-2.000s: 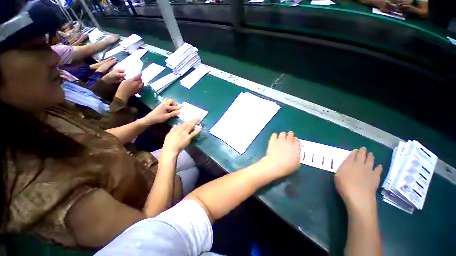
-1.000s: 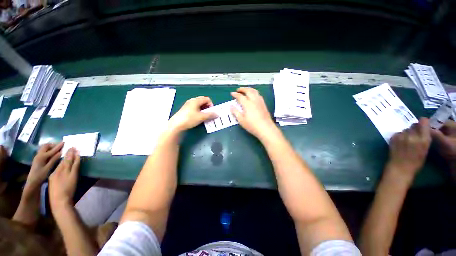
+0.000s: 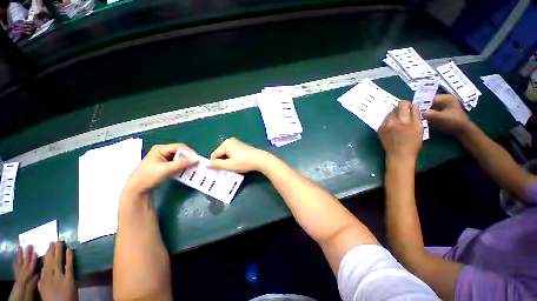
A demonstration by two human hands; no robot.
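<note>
A folded leaflet (image 3: 209,181), a white strip with short dark bars, is tilted between my hands above the green bench. My left hand (image 3: 156,167) grips its upper left end, thumb on top. My right hand (image 3: 238,157) has its fingertips at the leaflet's upper edge; whether they grip it or only touch it is hard to tell. A stack of blank unfolded sheets (image 3: 109,188) lies left of my left hand, partly behind the forearm. A pile of folded leaflets (image 3: 281,116) lies beyond my right hand, near the pale strip.
The pale worn strip (image 3: 206,109) runs along the bench's far side. At right, a neighbour in purple handles a leaflet (image 3: 425,103), with an open sheet (image 3: 370,103) and leaflet piles (image 3: 412,63) beside. At lower left, another neighbour's hands press a white sheet (image 3: 39,236).
The view has swung right. The leaflet in my hands has turned, its right end now pointing down and toward me. My right hand has moved from its right end to its upper edge.
</note>
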